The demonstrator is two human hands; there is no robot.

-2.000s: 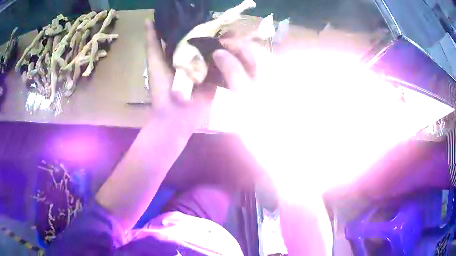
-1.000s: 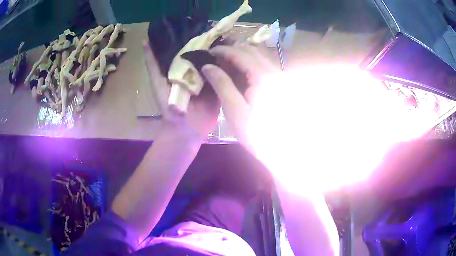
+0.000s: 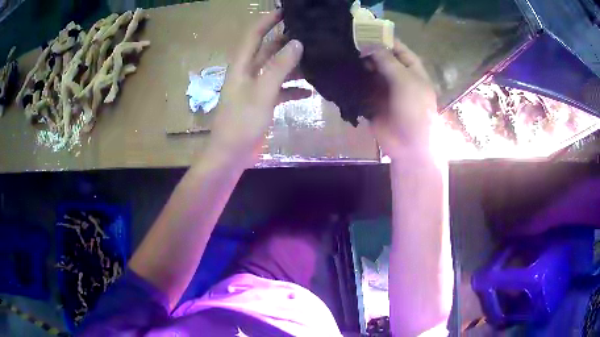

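A black ragged skirt (image 3: 332, 56) hangs between my hands above the table's back middle, its jagged hem pointing down. The square pale waist block of a cream figure lower body (image 3: 373, 33) shows at its upper right; the legs are hidden. My right hand (image 3: 404, 92) grips the skirt and body just below the block. My left hand (image 3: 253, 89) is at the skirt's left side, fingers spread and thumb near its edge; whether it grips the skirt I cannot tell.
A pile of cream leg assemblies (image 3: 85, 76) lies at the table's left. A crumpled wipe (image 3: 206, 89) and a thin dark rod (image 3: 189, 132) lie left of my hands. The glowing heating box (image 3: 513, 122) is at right. A blue crate (image 3: 92, 263) and a blue stool (image 3: 526, 283) stand below.
The figure body has turned, so its waist block now points right and the skirt covers its legs. My hands have moved apart. The white glare has shrunk, and the crumpled wipe is uncovered.
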